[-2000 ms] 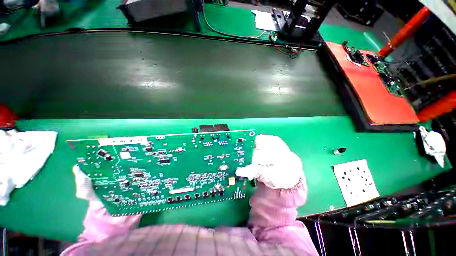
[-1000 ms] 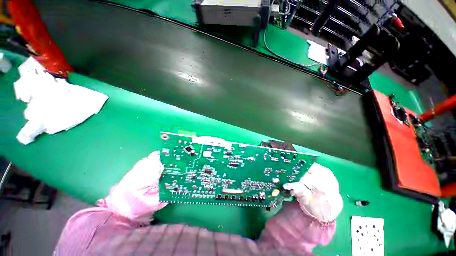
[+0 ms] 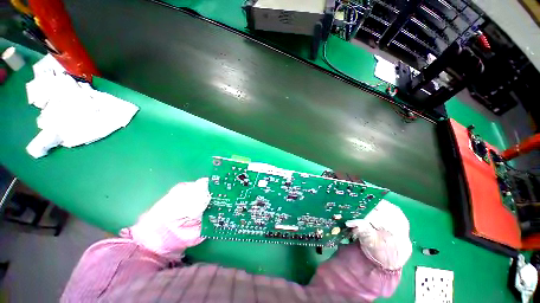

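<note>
A green circuit board is held up over the green bench mat, its solder side with small white and silver parts facing me. A row of black spots runs along its lower edge. My left hand, in a white glove, holds the board's left edge. My right hand, also in a white glove, holds its right edge with the thumb on the near face. The fingers behind the board are hidden. Dark parts show behind its top edge.
A dark conveyor belt runs beyond the mat. A crumpled white cloth lies left. A small black-and-white item and a dotted white card lie right. A red-orange mat on a black tray holds boards. A red-orange post stands left.
The view has turned, so the belt now slants down to the right. The board sits further right in view, with its left edge more upright. Both hands still hold it.
</note>
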